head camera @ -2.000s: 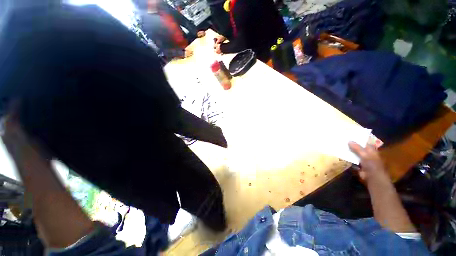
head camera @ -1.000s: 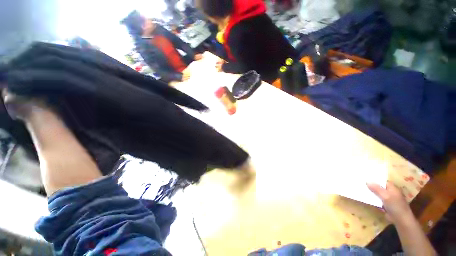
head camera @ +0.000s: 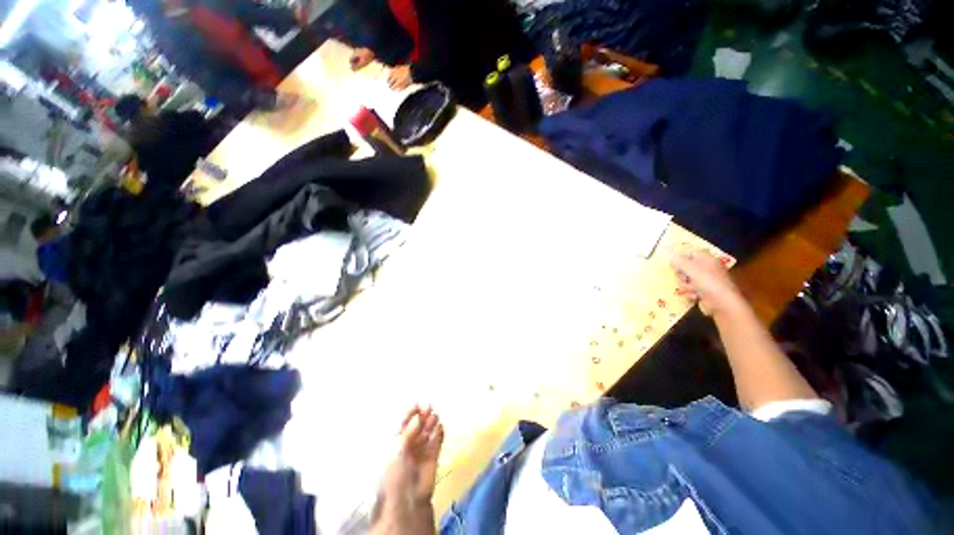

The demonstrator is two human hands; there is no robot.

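Note:
My left hand (head camera: 418, 449) is over the near part of the pale wooden table (head camera: 617, 361), fingers loosely bent, with nothing visible in it. My right hand (head camera: 703, 282) is at the table's right edge with its fingers curled; whether it holds something small cannot be told. A white card (head camera: 653, 234) lies just beyond the right hand, apart from it, partly lost in glare. The black garment (head camera: 246, 235) lies in a long loose heap at the table's far left, out of reach of both hands.
White-grey cloth (head camera: 303, 277) and navy cloth (head camera: 230, 408) lie left. A black dish (head camera: 424, 113) and red-capped container (head camera: 373, 130) stand at the back. A navy heap (head camera: 711, 146) lies right, beside dark cones with yellow tops (head camera: 508, 94). People stand beyond the table.
The black garment has gone from my left hand to the heap at the far left. My left hand has come back near my body. My right hand has come off the white card.

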